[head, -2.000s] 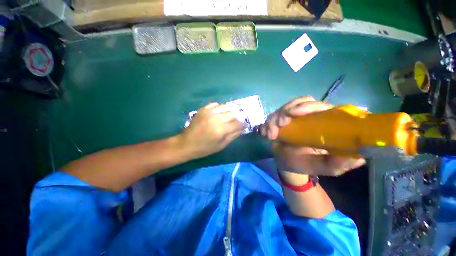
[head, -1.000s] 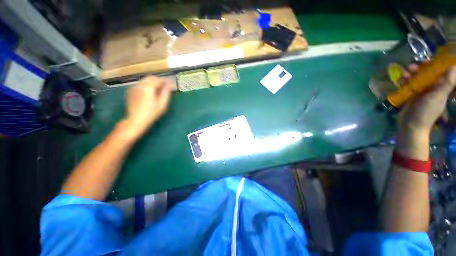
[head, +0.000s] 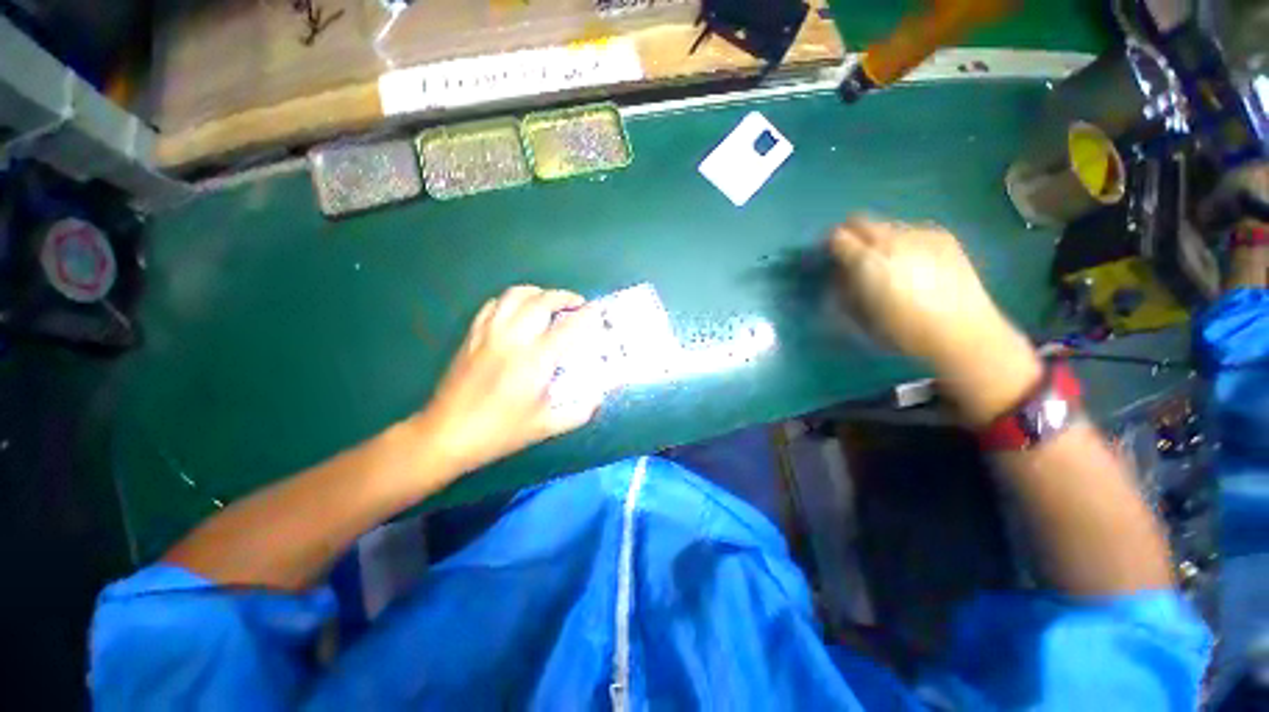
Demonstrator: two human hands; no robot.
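The open handset (head: 633, 334), silvery-white with its inside showing, lies on the green mat in front of me. My left hand (head: 512, 365) lies over its left part and holds it; the fingertips are on the handset. My right hand (head: 898, 285) is blurred, right of the handset and apart from it, fingers bent above the mat. A dark blurred shape shows by its fingertips; I cannot tell whether it is gripped. The electric screwdriver (head: 930, 38), yellow-orange with a dark tip, is at the top right, out of both hands.
Three screw trays (head: 473, 157) stand in a row before the wooden board (head: 265, 84). A white card (head: 746, 159) lies right of them. A yellow-centred roll (head: 1069, 175) stands at the right, a fan (head: 78, 262) at the left. Another person's blue sleeve (head: 1239, 348) shows at the right edge.
My left hand has moved from the screw trays back onto the handset. My right hand has let go of the screwdriver and come inward over the mat. The view has shifted.
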